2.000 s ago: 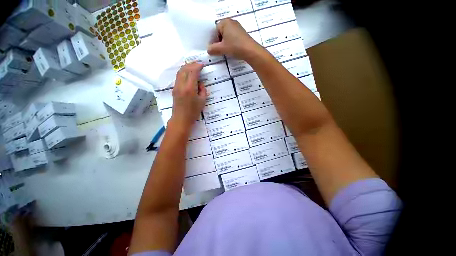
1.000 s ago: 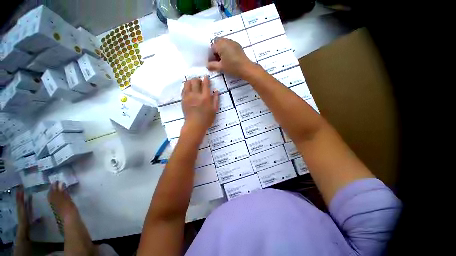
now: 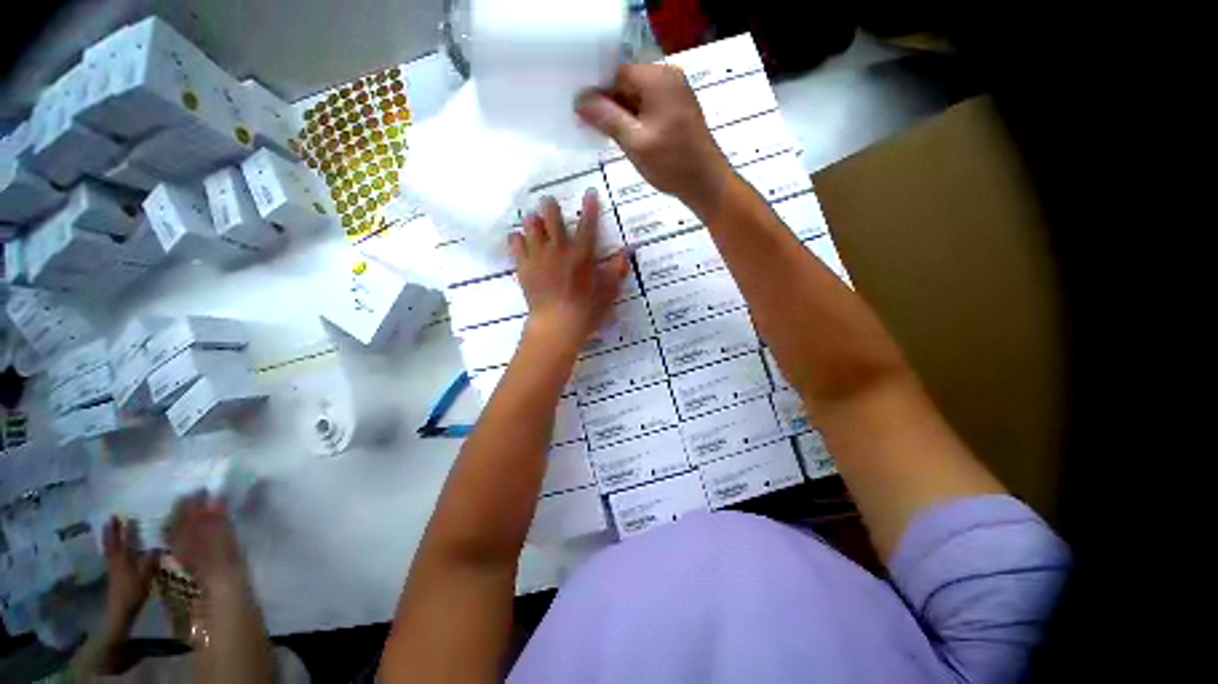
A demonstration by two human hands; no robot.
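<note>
A block of small white product cartons lies edge to edge in front of me; many show small dark print, and the left column looks plain. My left hand lies on the cartons with its fingers spread. My right hand is above the upper part of the block, its fingers pinched at the edge of a white label strip. The strip is blurred and overexposed, so its print cannot be read. It drapes down to the left over the cartons.
Blue-handled cutters and a small white roll lie on the table. Gold seals, stacked sealed cartons and another person's hands are at left. A brown carton stands at right.
My right hand has moved up and right with the strip, which is raised. My left hand has shifted slightly right with fingers more spread. The other person's hands now hold white cartons.
</note>
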